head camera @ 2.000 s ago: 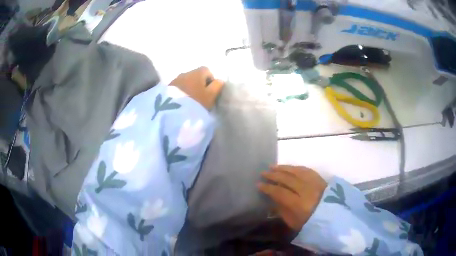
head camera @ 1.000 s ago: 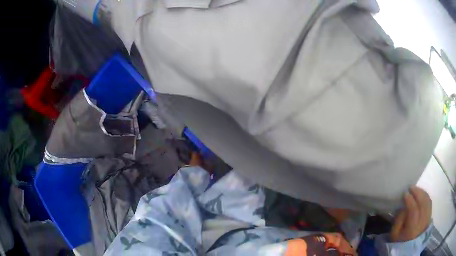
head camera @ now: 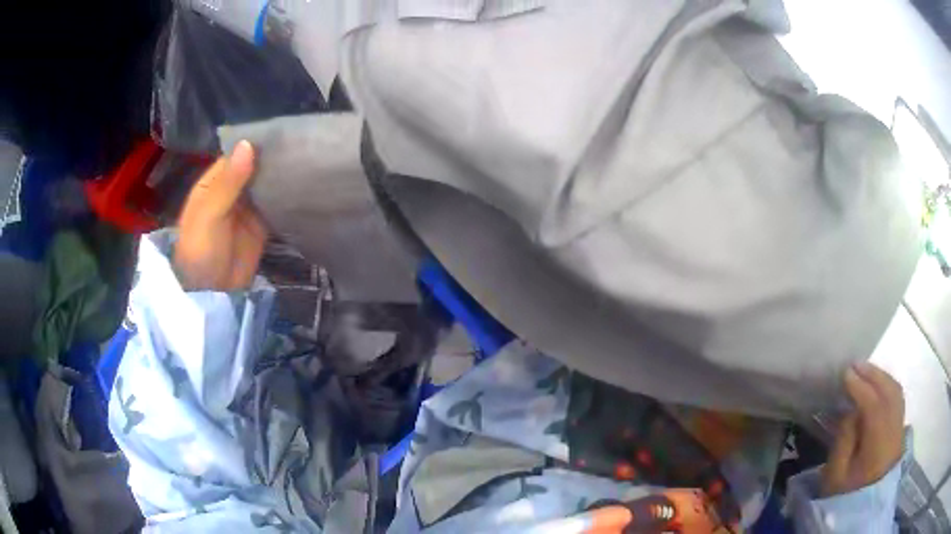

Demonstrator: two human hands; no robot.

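A large grey garment panel (head camera: 667, 198) lies draped in broad folds over the table edge and fills the upper middle and right. My left hand (head camera: 217, 224) is raised at the left, with thumb and fingers closed on the corner of a smaller grey cloth piece (head camera: 323, 193). That piece extends right and passes behind the edge of the large panel. My right hand (head camera: 866, 426) pinches the lower right edge of the large panel; some of its fingers are hidden.
A blue bin edge (head camera: 459, 302) shows below the panel. Crumpled grey pieces (head camera: 292, 417) lie at the lower left. A red object (head camera: 130, 193) and green cloth (head camera: 73, 297) are at the far left. The white table (head camera: 926, 339) is at the right.
The view has swung left from the machine to the bins. My left hand has come up from low among the bins with a grey piece. My right hand stays at the panel's edge.
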